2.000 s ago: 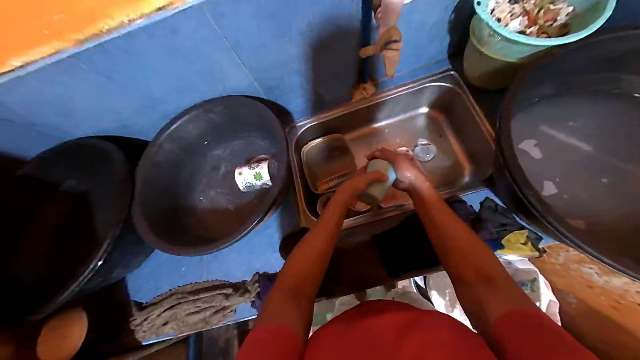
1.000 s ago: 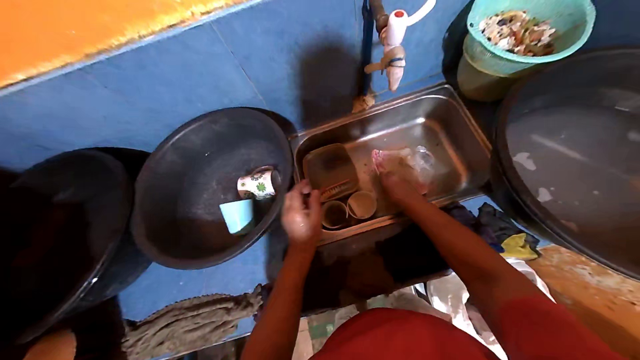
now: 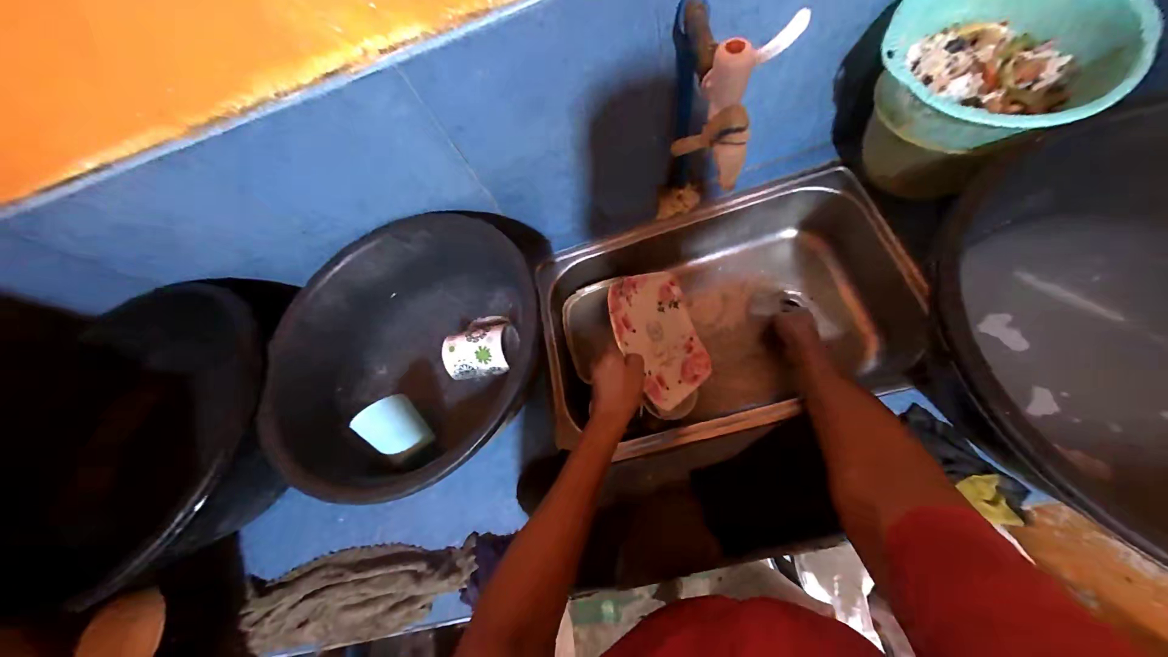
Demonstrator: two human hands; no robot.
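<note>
My left hand (image 3: 618,381) grips a rectangular floral tray (image 3: 659,338) by its left edge, tilted over the left part of the steel sink (image 3: 730,420). Beneath it lies a square container (image 3: 586,315), and a round rim shows below the tray's lower end. My right hand (image 3: 796,330) reaches down near the drain (image 3: 792,301); its fingertips are dark and blurred, so whether it holds anything is unclear. In the black basin (image 3: 347,301) left of the sink, a patterned cup (image 3: 476,352) and a pale blue cup (image 3: 392,424) lie on their sides.
A tap (image 3: 730,78) is on the blue wall behind the sink. A green bucket of food scraps (image 3: 1022,109) stands at the back right, beside a large tub of water (image 3: 1068,301). Another dark tub (image 3: 196,511) is at the far left. A grey cloth (image 3: 356,593) lies in front.
The pale blue cup has been in the black basin since the middle frame; in the earliest, my hands held a cup over the sink. My left hand has since taken hold of the floral tray.
</note>
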